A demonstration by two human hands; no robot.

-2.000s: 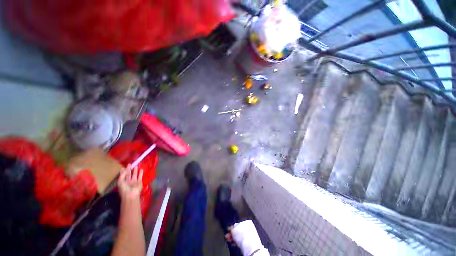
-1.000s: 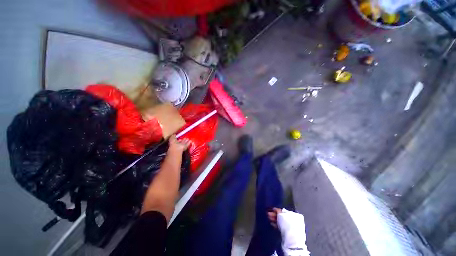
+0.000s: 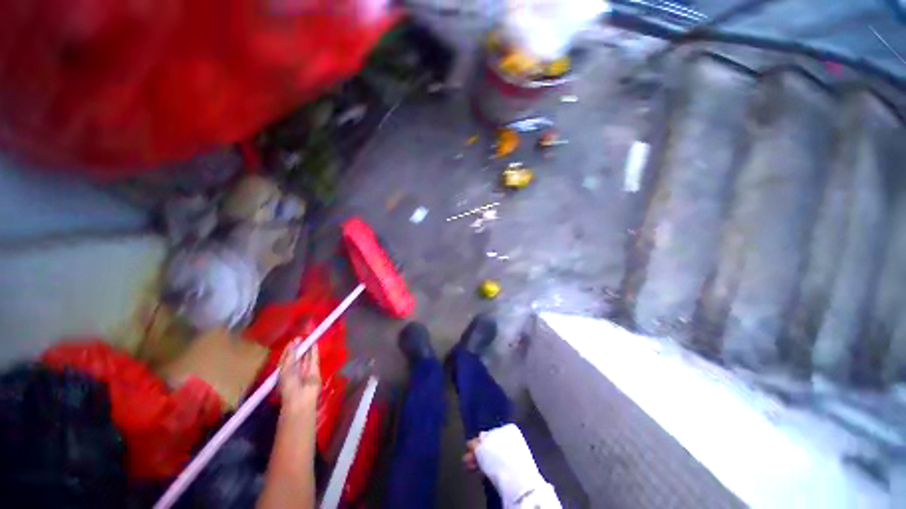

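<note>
My left hand (image 3: 299,373), bare, is on the pale pink handle of the broom and holds it. The broom's wide red head (image 3: 377,268) rests on the concrete landing, ahead of my left shoe. My right hand (image 3: 497,452), in a white glove, hangs over my right leg; its fingers look curled and I see nothing in it, but their closure is unclear. Yellow-orange fruit scraps (image 3: 517,177) lie on the floor below the waste bucket (image 3: 522,87). One yellow piece (image 3: 489,288) lies nearer my feet. White scraps and a white strip (image 3: 636,166) also lie there.
A large red bag (image 3: 179,75) fills the upper left. Black bags (image 3: 60,423) and smaller red bags (image 3: 139,408) lie at the left, by a cardboard piece (image 3: 219,363). Concrete steps (image 3: 740,209) are at the right. A low tiled wall (image 3: 616,418) stands at the lower right.
The view has swung back from the bags, showing the stairs and large red bag again. My left hand stays on the broom, whose handle now shows longer, reaching the bottom edge.
</note>
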